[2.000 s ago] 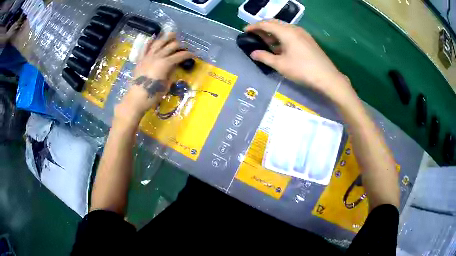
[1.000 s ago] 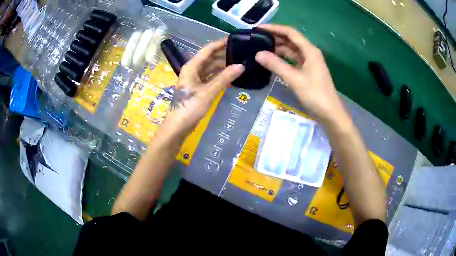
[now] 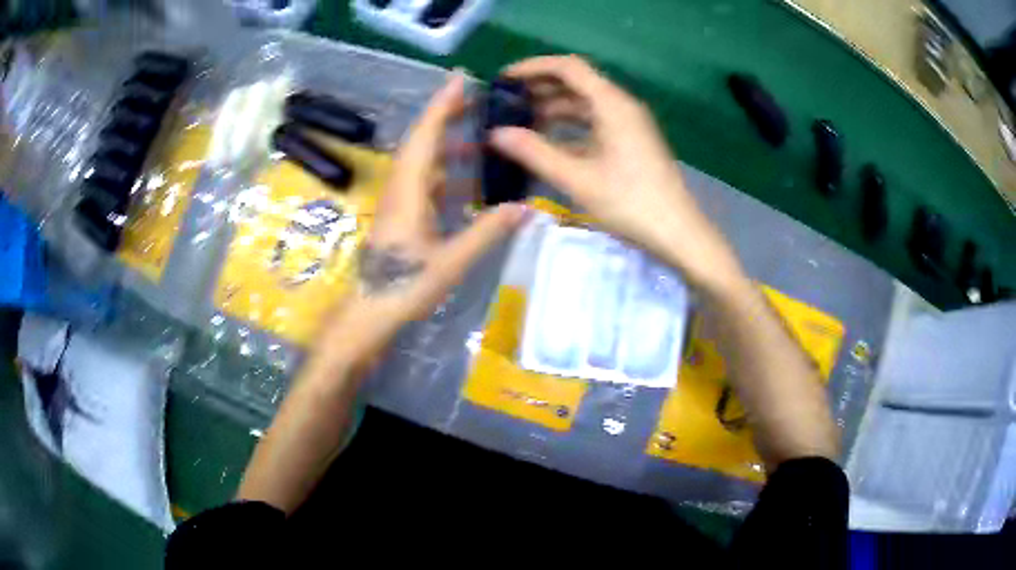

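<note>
My right hand [image 3: 596, 156] holds a black oblong electronic unit [image 3: 505, 145] upright between thumb and fingers above the bench; motion blur hides whether it is one unit or two. My left hand [image 3: 418, 217] is beside it with thumb and fingers spread apart; no unit shows in it. An empty white inner tray [image 3: 605, 306] lies on the printed carton just below the hands. Two loose black units [image 3: 314, 154] lie to the left on the clear bulk tray [image 3: 240, 206], next to several white units [image 3: 247, 120].
A row of black units [image 3: 132, 134] lies at far left. Several black units [image 3: 827, 156] are spaced along the green belt [image 3: 657, 67] at right. Filled inner trays [image 3: 429, 20] sit at the top edge. Stacked whitish trays [image 3: 947, 429] stand at right; a white sack [image 3: 95, 423] lies lower left.
The two units held together by both hands have parted from my left hand, which has opened. A second loose black unit now shows on the bulk tray. The view has shifted.
</note>
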